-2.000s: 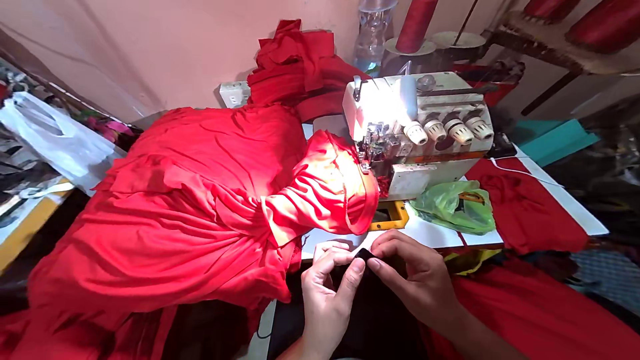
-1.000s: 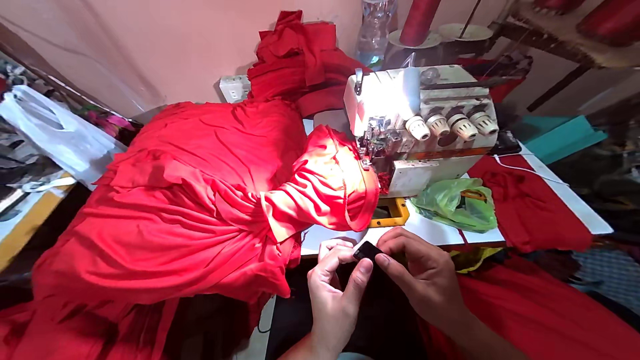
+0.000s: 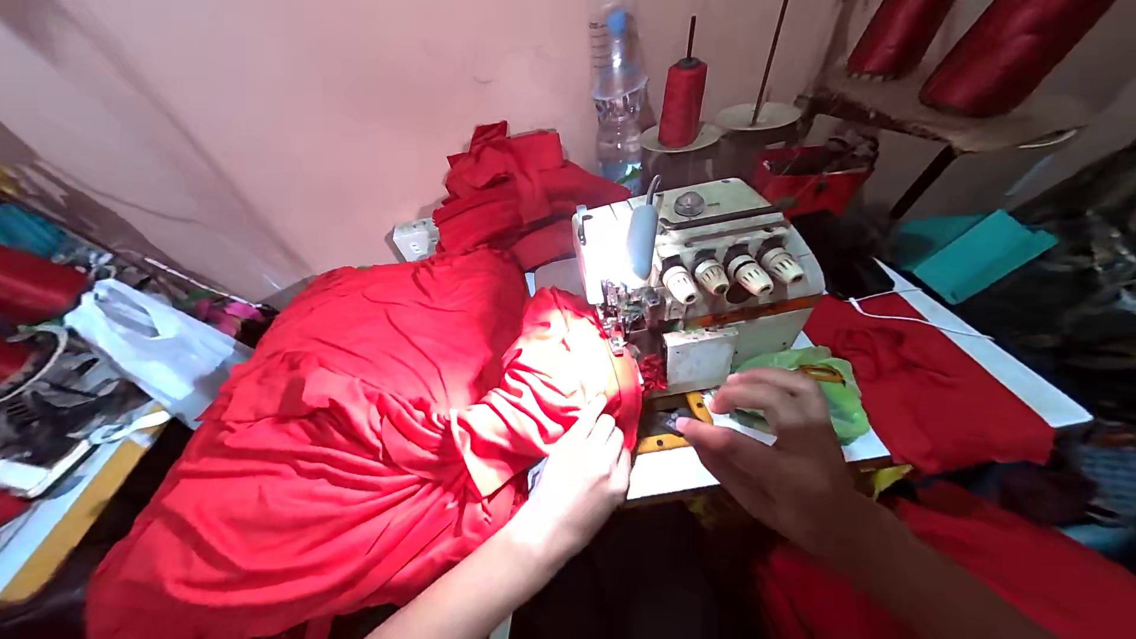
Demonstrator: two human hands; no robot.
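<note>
A large heap of red fabric [image 3: 355,426] lies left of a white overlock sewing machine [image 3: 710,266], its lit end at the needle area. My left hand [image 3: 586,461] rests on the lower edge of that lit end; whether its fingers pinch the cloth is hard to tell. My right hand [image 3: 772,444] is raised in front of the machine, fingers apart, near a yellow-edged opening [image 3: 661,442] in the table. A small dark piece shows by its fingertips, and whether it is touched cannot be told.
A green plastic bag [image 3: 843,399] and folded red cloth [image 3: 932,382] lie right of the machine. Behind it stand a plastic bottle [image 3: 619,124] and a red thread cone [image 3: 682,102]. A white plastic bag [image 3: 160,346] is at left, more red cloth [image 3: 1003,550] at lower right.
My hands were together at the table's front edge around a small black thing. They have parted: the left has moved to the red fabric, the right up toward the machine. The view has shifted.
</note>
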